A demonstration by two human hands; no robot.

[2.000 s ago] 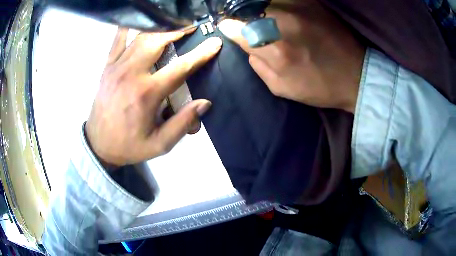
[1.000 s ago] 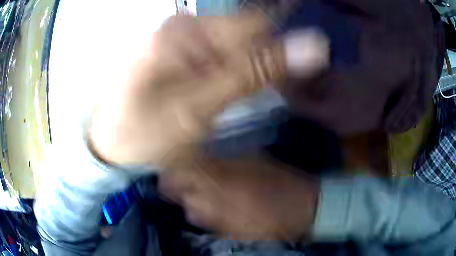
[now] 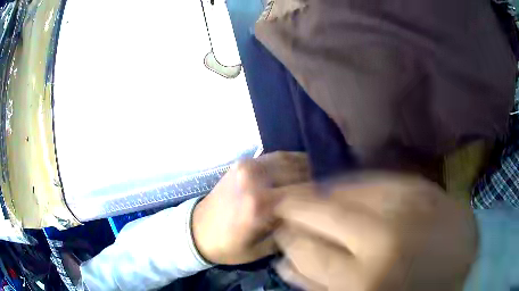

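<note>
The navy band [image 3: 274, 94] runs down the right part of the white table to its near edge, where both hands meet. The brown fabric [image 3: 392, 68] is spread to the right of the band and partly over it. My left hand [image 3: 244, 210] is closed on the band's near end at the table edge, its fingertips partly hidden. My right hand [image 3: 375, 233] is in front, large and blurred, with fingers bent at the band beside the left hand. Exactly what its fingertips grip is hidden.
The white sewing table [image 3: 142, 102] has a worn yellowish outer edge and a notch patch [image 3: 222, 66] near the band. An edge ruler [image 3: 165, 190] lies along the near side. Plaid fabric [image 3: 501, 179] is at the far right. A blue object [image 3: 130, 220] shows below the table.
The hands have left the presser foot area and come down to the near table edge. The sewing head is out of view. The brown fabric now lies spread at the upper right.
</note>
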